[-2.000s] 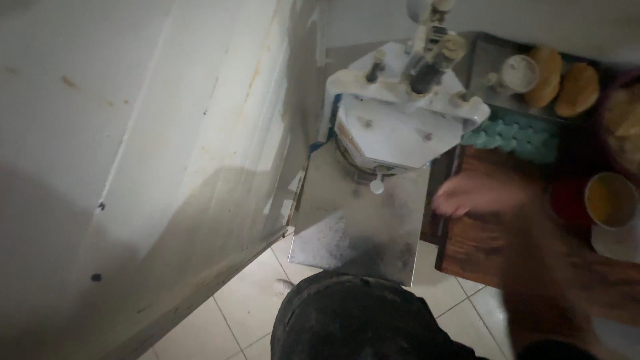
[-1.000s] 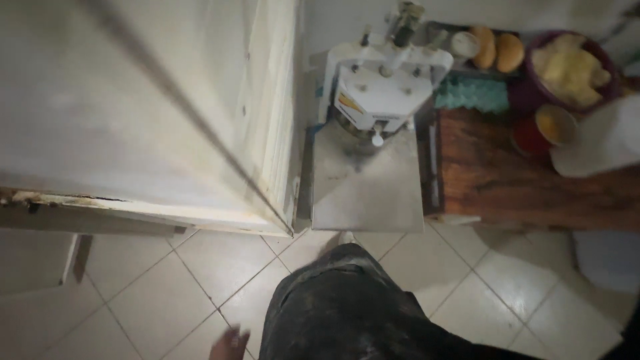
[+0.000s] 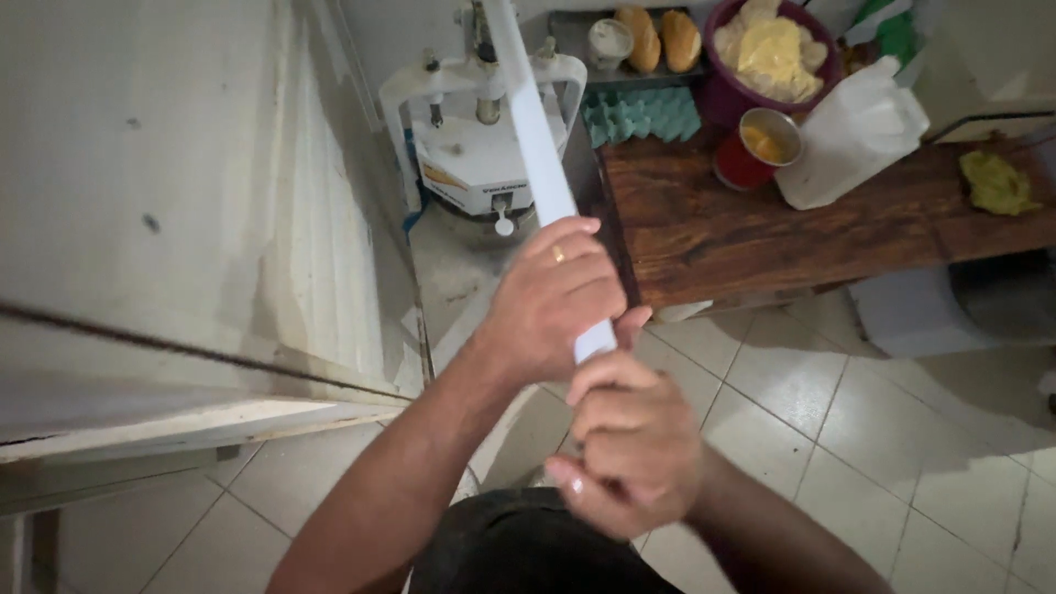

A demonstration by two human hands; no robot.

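A long white bar or tube (image 3: 540, 144) slants from the top of the view down to my hands, passing above a white bench machine (image 3: 470, 161) with a tubular handle. My left hand (image 3: 565, 293), a ring on one finger, is wrapped around the bar near its lower end. Just below, my right hand (image 3: 639, 445) is curled at the bar's bottom end; its fingers hide whatever part they hold. The machine's metal base plate (image 3: 450, 280) lies partly behind my left hand.
Right of the machine, a wooden counter (image 3: 742, 239) bears a teal egg carton (image 3: 643, 114), a red cup (image 3: 747, 157), a white plastic jug (image 3: 850, 136) and a purple bowl (image 3: 726, 91) of dough-like pieces. A tray (image 3: 569, 41) holds bread rolls. A large white panel (image 3: 206, 206) stands left.
The white bar has come into view, with my left hand around it. Both hands are now together in front of me; earlier frames show only one hand at a time.
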